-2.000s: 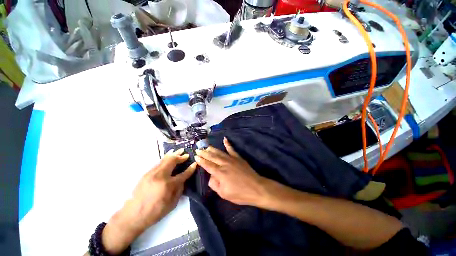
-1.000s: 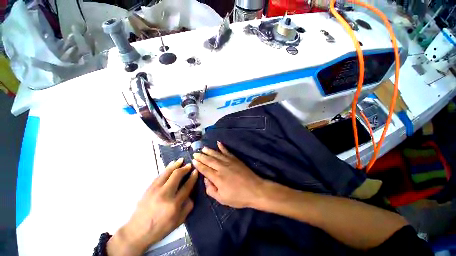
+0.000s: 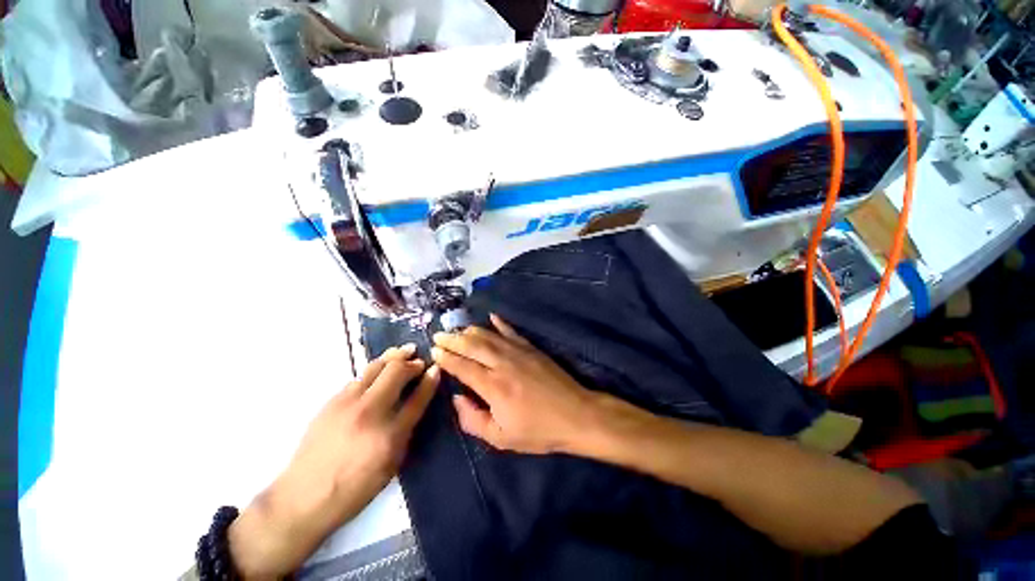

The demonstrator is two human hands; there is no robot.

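Note:
The dark navy denim garment (image 3: 670,340) lies under the head of the white sewing machine (image 3: 636,136) and hangs over the table's front edge. Pale stitch lines show on it. My left hand (image 3: 369,420) rests on the cloth's left edge, fingertips just in front of the presser foot (image 3: 426,314). My right hand (image 3: 511,392) lies flat on the cloth beside it, fingertips close to the left ones. Both hands press the denim down. The needle tip and needle plate cannot be made out.
White table (image 3: 170,340) with blue edging on the left. A white plastic bag (image 3: 136,102) lies behind. An orange cord (image 3: 838,170) loops over the head's right end. A striped colourful cloth (image 3: 953,386) is at the lower right, another white machine (image 3: 1004,119) at far right.
The cloth in front of the foot has shifted and lies flatter, with a long stitch line now showing below my right hand. My hands stay near the foot. The camera view has shifted slightly.

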